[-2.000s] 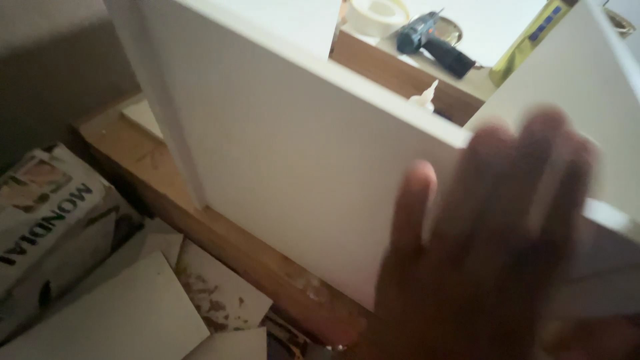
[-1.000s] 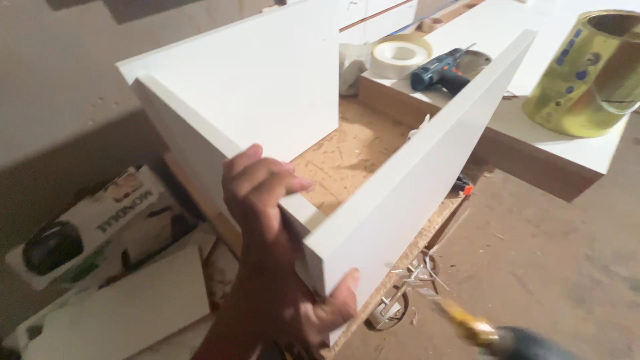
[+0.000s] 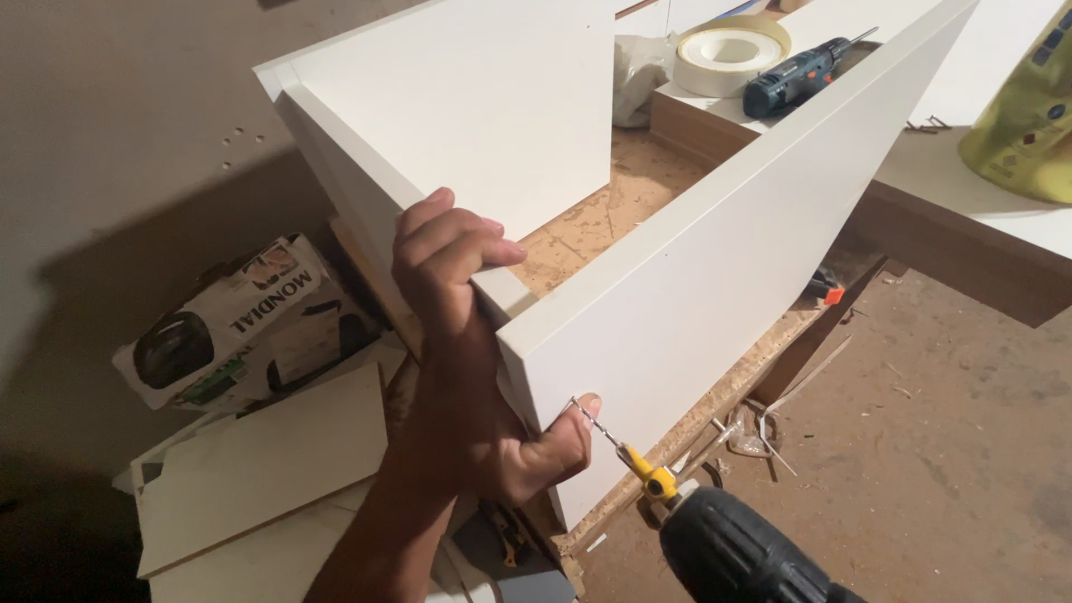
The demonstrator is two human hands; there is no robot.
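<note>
White laminated boards stand on edge on a chipboard surface and meet at a corner. My left hand (image 3: pixel 469 335) clasps that corner, fingers over the top edge of the rear board (image 3: pixel 360 151) and thumb on the outer face of the near board (image 3: pixel 712 260). Beside the thumb, the twist bit (image 3: pixel 596 423) of a power drill points at this face, its tip at or very close to the surface. The bit sits in a yellow holder (image 3: pixel 653 477) in the black chuck (image 3: pixel 737 544). My right hand is out of frame, as is the drill's handle.
A second drill or screwdriver (image 3: pixel 796 79) and tape rolls (image 3: pixel 729 54) lie on a white panel behind. Screws (image 3: pixel 928 124) and a yellow-green bucket (image 3: pixel 1026 117) are at the right. A printed carton (image 3: pixel 251 322) and loose white panels (image 3: pixel 268 477) occupy the lower left.
My left hand, earlier blurred over the board, now grips the corner. The drill has come up from the lower right to the near board's face beside my thumb.
</note>
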